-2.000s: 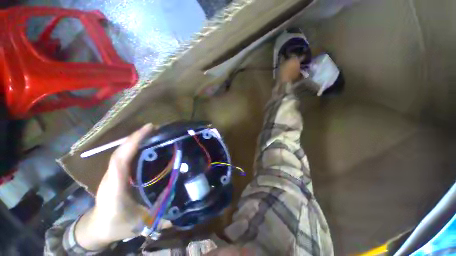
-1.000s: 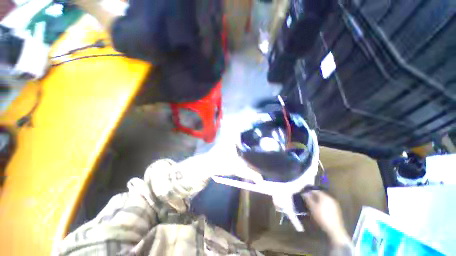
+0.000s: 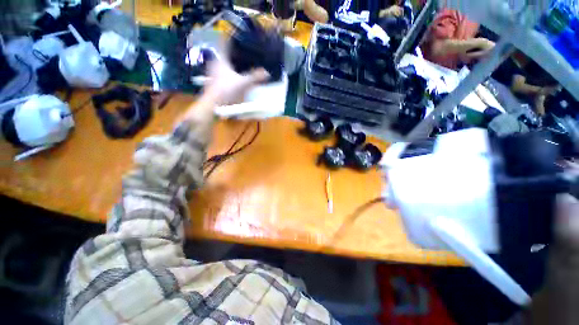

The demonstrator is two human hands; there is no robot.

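Note:
My left hand point(image 3: 225, 84), blurred, is stretched over the back of the orange bench and appears to grip a white-and-black camera unit point(image 3: 260, 98); its black part is blurred and its underside is hidden. At the right, a second camera unit point(image 3: 441, 190) with a white housing and a white antenna is close to me, in front of the bench edge. My right hand point(image 3: 565, 254) is dark, blurred and cut off by the right edge, against this unit's black part; its fingers are mostly hidden.
Several small black modules point(image 3: 349, 143) and a slim yellow-orange tool point(image 3: 329, 192) lie on the bench point(image 3: 273, 209). Stacked dark trays point(image 3: 352, 95) stand behind. A coiled black cable point(image 3: 120, 111) and several white cameras point(image 3: 44, 120) are at the left. Other people's arms show at the back.
The view has swung from the carton and floor to the bench. My left hand now reaches to the bench's back with a unit. A second unit has come up at the right, out of the carton.

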